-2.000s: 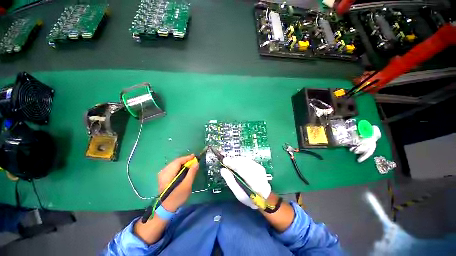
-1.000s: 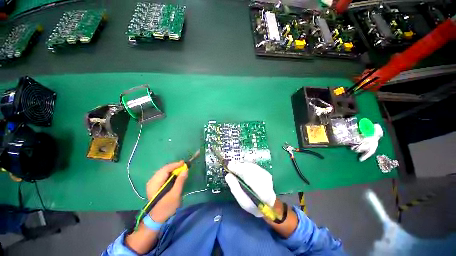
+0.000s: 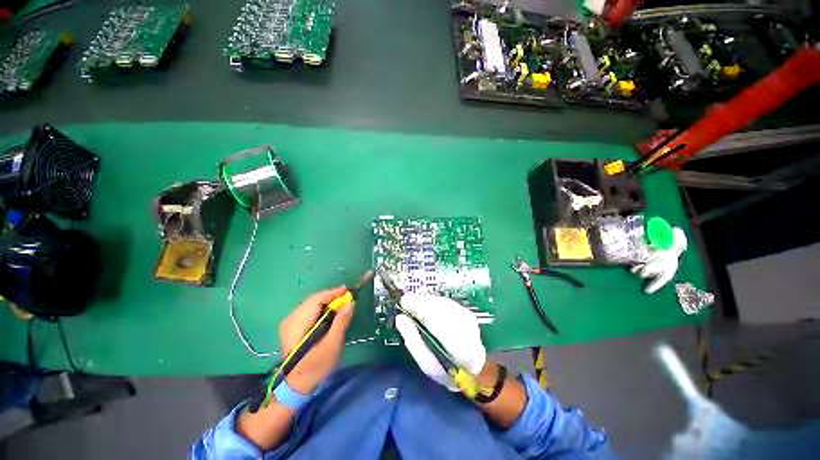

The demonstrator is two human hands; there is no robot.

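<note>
A green circuit board [image 3: 450, 260] lies on the green mat in front of me. My left hand [image 3: 313, 337], bare with a blue wrist band, holds a yellow-and-black soldering iron [image 3: 340, 302]; its tip is at the board's left edge. My right hand [image 3: 441, 334], in a white glove, holds a second soldering iron [image 3: 462, 377]; its tip is over the board's left part, near the other tip. Whether the tips touch the board I cannot tell. Solder wire [image 3: 236, 292] curves from the spool [image 3: 256, 180] towards my left hand and the board's lower left corner.
Left iron stand [image 3: 187, 259] and black fans [image 3: 67, 175] are at left. Side cutters [image 3: 537, 295], the right iron stand [image 3: 570, 243], a green-capped container [image 3: 659, 234] and a spare white glove [image 3: 664, 268] are at right. Boards [image 3: 280, 31] and dark-tray units [image 3: 503, 58] line the conveyor [image 3: 396, 72].
My left hand and its iron first drew away left from the board, then came back to its left edge. My right iron's tip stays over the board's left part.
</note>
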